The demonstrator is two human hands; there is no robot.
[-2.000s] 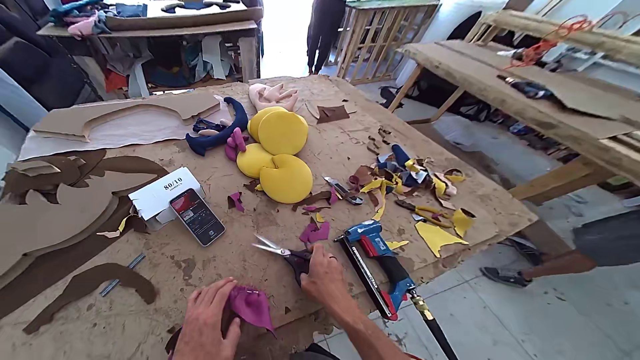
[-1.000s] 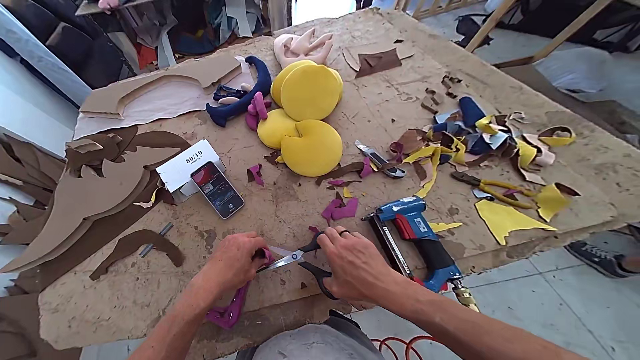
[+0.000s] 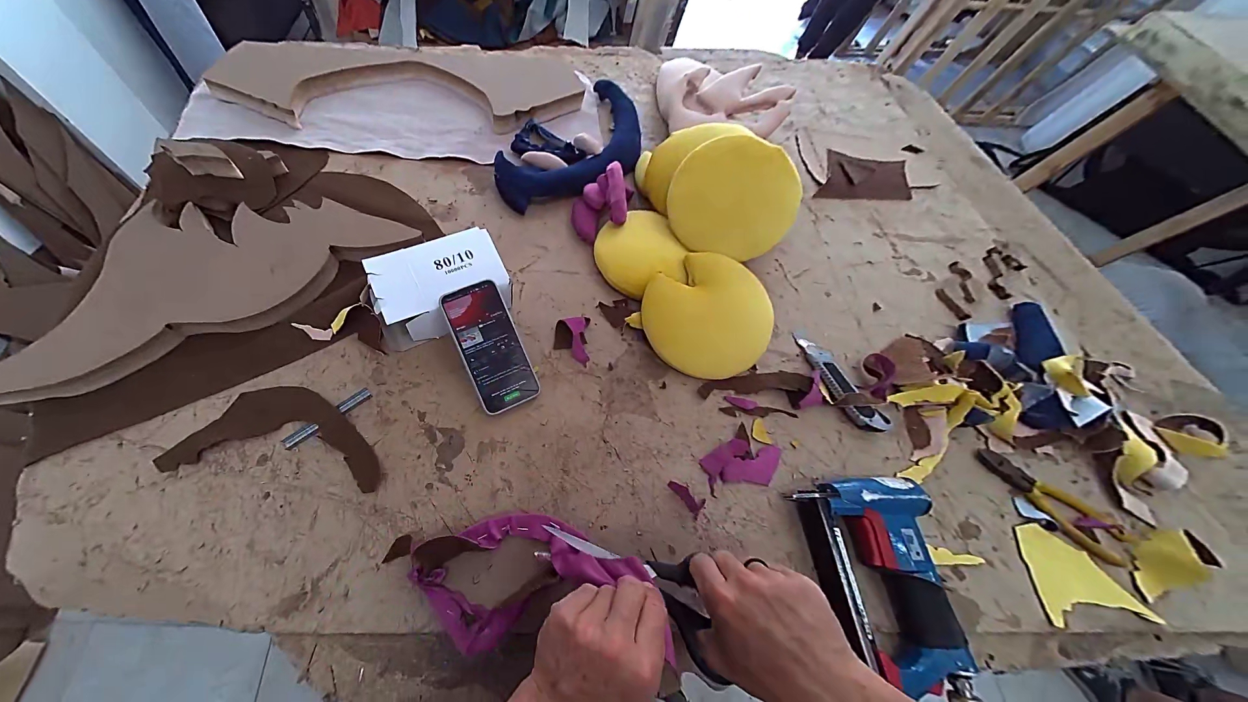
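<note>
Near the table's front edge lies a piece with magenta fabric (image 3: 478, 624) folded around its rim, over a brown middle. My left hand (image 3: 604, 639) grips the fabric at its right side. Scissors with black handles (image 3: 682, 585) are in my right hand (image 3: 770, 624), their blades pointing left across the magenta fabric beside my left fingers. A blue and black staple gun (image 3: 897, 575) lies just right of my right hand. Magenta scraps (image 3: 743, 462) are on the table beyond my hands.
Yellow padded rounds (image 3: 709, 314) sit mid-table, with a navy curved piece (image 3: 624, 146) behind. Left are a phone (image 3: 490, 346), a white box (image 3: 439, 268) and brown shaped pieces (image 3: 244, 263). A utility knife (image 3: 843, 385), pliers (image 3: 1053, 502) and fabric scraps (image 3: 1033, 331) lie right.
My right hand has picked up the scissors from the table and moved them left to the magenta fabric. My left hand has shifted right along the piece. The view has moved.
</note>
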